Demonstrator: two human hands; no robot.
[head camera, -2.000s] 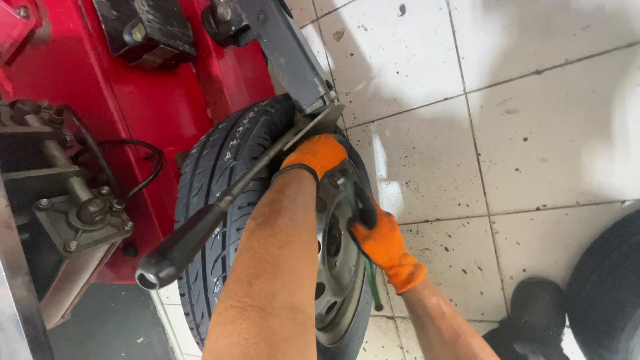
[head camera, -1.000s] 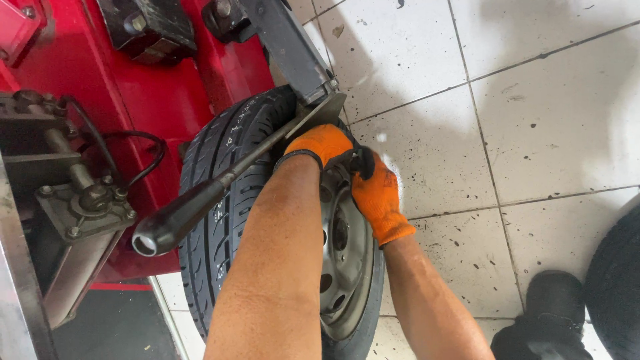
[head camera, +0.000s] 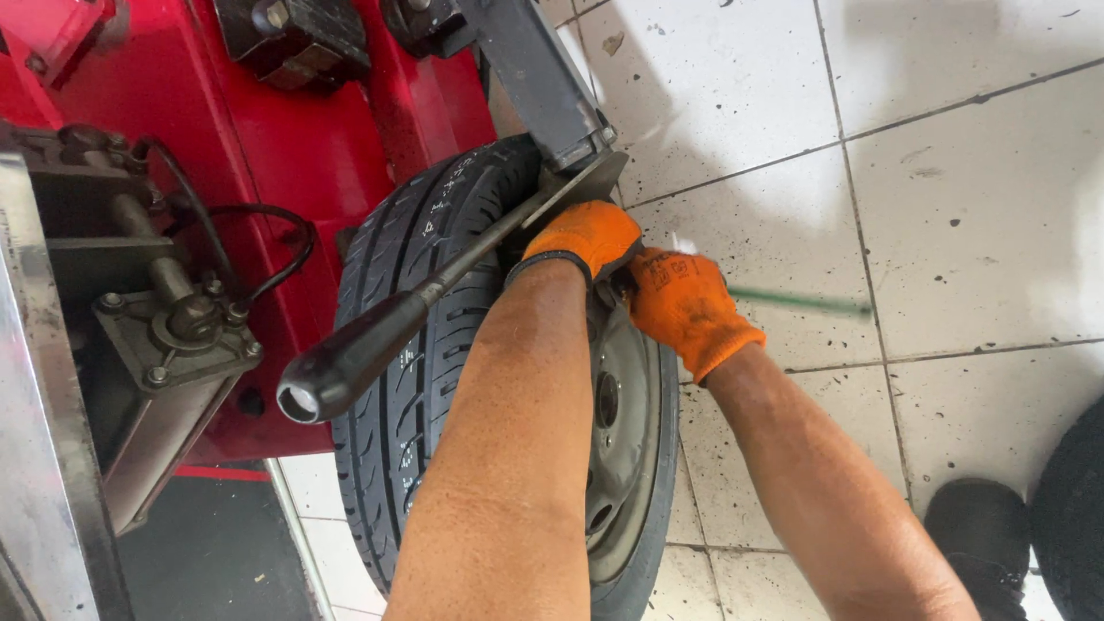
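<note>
My left hand (head camera: 586, 237), in an orange glove with a black cuff edge, is at the upper rim of a grey steel wheel (head camera: 634, 366) with a black tyre (head camera: 414, 345) on it; its fingertips are hidden. Touching or very close to it, my right hand (head camera: 690, 306), also gloved in orange, is closed at the rim. A thin, blurred green rod (head camera: 806, 302) sticks out to the right from behind the right glove. Beside the left hand, a metal blade (head camera: 582, 190) lies against the tyre's top, with a long lever ending in a black grip (head camera: 354, 358).
A red machine body (head camera: 285, 164) stands behind the tyre, and its grey arm (head camera: 535, 78) reaches the blade. A bolted metal cylinder assembly (head camera: 190, 332) is at left. Tiled floor (head camera: 975, 216) lies at right, with a dark shoe (head camera: 979, 535) and another tyre (head camera: 1074, 509) at the lower right.
My right hand has moved up the wheel to beside my left hand. The green rod, below the right hand two seconds ago, now points right. My left hand stays at the upper rim.
</note>
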